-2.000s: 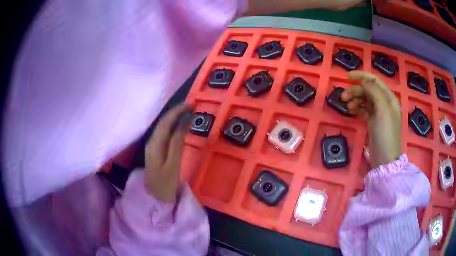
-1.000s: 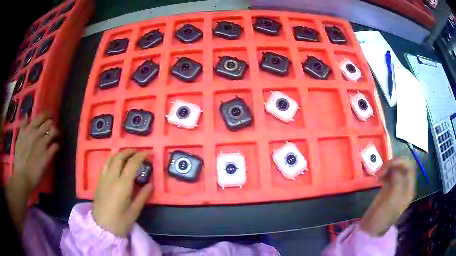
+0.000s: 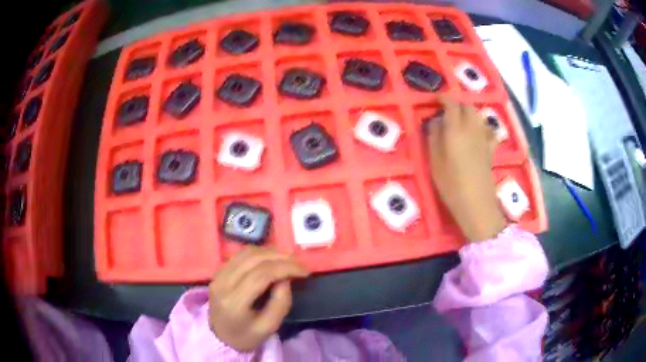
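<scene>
An orange-red compartment tray (image 3: 283,269) holds dark smartwatch units (image 3: 313,145) and whitish units (image 3: 312,223), backs up with round sensor windows. My right hand (image 3: 464,166) is over the third row, right of centre, with its fingertips on a dark unit (image 3: 432,124) in a pocket; the hand hides part of it. My left hand (image 3: 255,293) is at the tray's front edge, below a dark unit (image 3: 246,223). Its fingers are curled, with a dark gap at the thumb and no unit visible in it. The two front-left pockets are empty.
A neighbouring orange-red tray (image 3: 53,152) with dark units stands at the left, a pink sleeve (image 3: 60,332) below it. At the right lie white paper (image 3: 567,134), a blue pen (image 3: 528,71), another blue pen (image 3: 582,206) and a printed form (image 3: 620,184).
The dark unit under my left hand has left its front-row pocket. My left hand moved right to the front edge. My right hand moved inward onto a dark unit in a formerly empty pocket. The other hand at left is gone.
</scene>
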